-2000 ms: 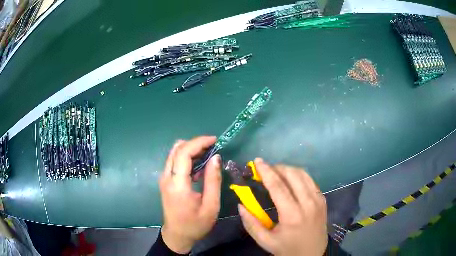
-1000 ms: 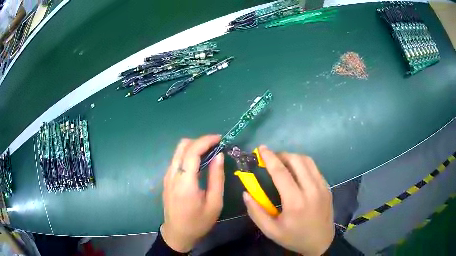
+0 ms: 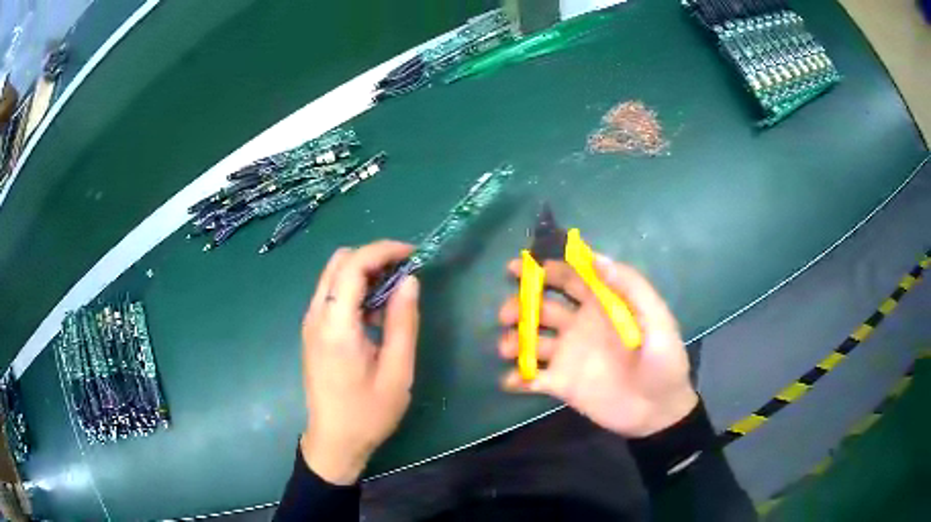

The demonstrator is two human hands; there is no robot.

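My left hand [image 3: 357, 352] pinches the dark wire end of a narrow green circuit board [image 3: 449, 226] between thumb and fingers. The board points up and right, somewhat blurred. My right hand [image 3: 613, 357] is palm up and holds yellow-handled cutting pliers [image 3: 552, 245]. The pliers' dark jaws point up and away from me, to the right of the board and apart from it. The handles are spread. Whether the jaw tips are parted is too blurred to tell.
A loose pile of boards [image 3: 276, 189] lies beyond my left hand. A row of boards [image 3: 110, 367] lies at left. More boards [image 3: 449, 51] and green strands [image 3: 526, 49] lie at the far edge. Reddish wire scraps [image 3: 628, 129] and a board block [image 3: 778, 63] lie at right.
The pliers have moved away from the board's wire end to the right, and my right hand has turned palm up. The view has shifted, so the bench items appear further left.
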